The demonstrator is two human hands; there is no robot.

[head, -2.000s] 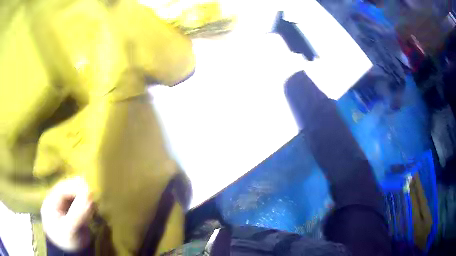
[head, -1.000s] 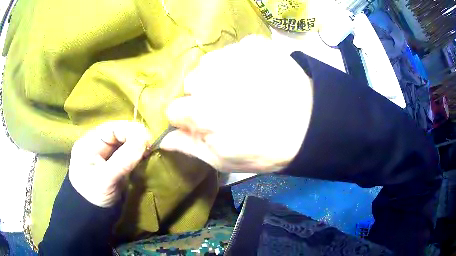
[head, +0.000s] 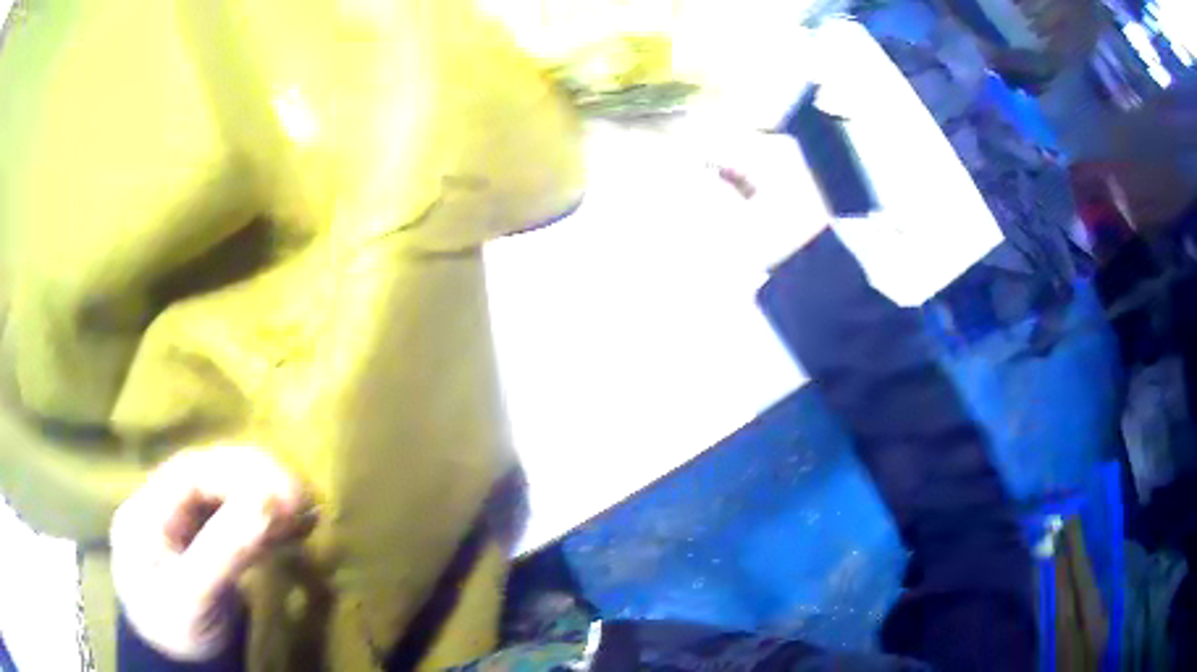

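A mustard coat [head: 407,328] covers the left half of the view, blurred and bright. My left hand [head: 210,545] is at the lower left with its thumb and fingers closed on a fold of the coat. My right arm, in a dark sleeve, reaches up over the table. My right hand [head: 772,197] is washed out against the white tabletop, so its fingers and any hold cannot be made out. A small reddish mark shows near it. No needle or thread can be made out.
The white tabletop [head: 630,341] has a black flat thing, probably a smartphone [head: 838,160], beyond my right sleeve. A yellow plastic bag [head: 617,66] lies at the far side. Blue floor [head: 735,525] lies right of the table, with a blue-edged container [head: 1083,565] at lower right.
My right hand has moved from beside my left hand, up and right, away from the coat. My left hand still holds the cloth, now lower in view. The view has shifted and blurred.
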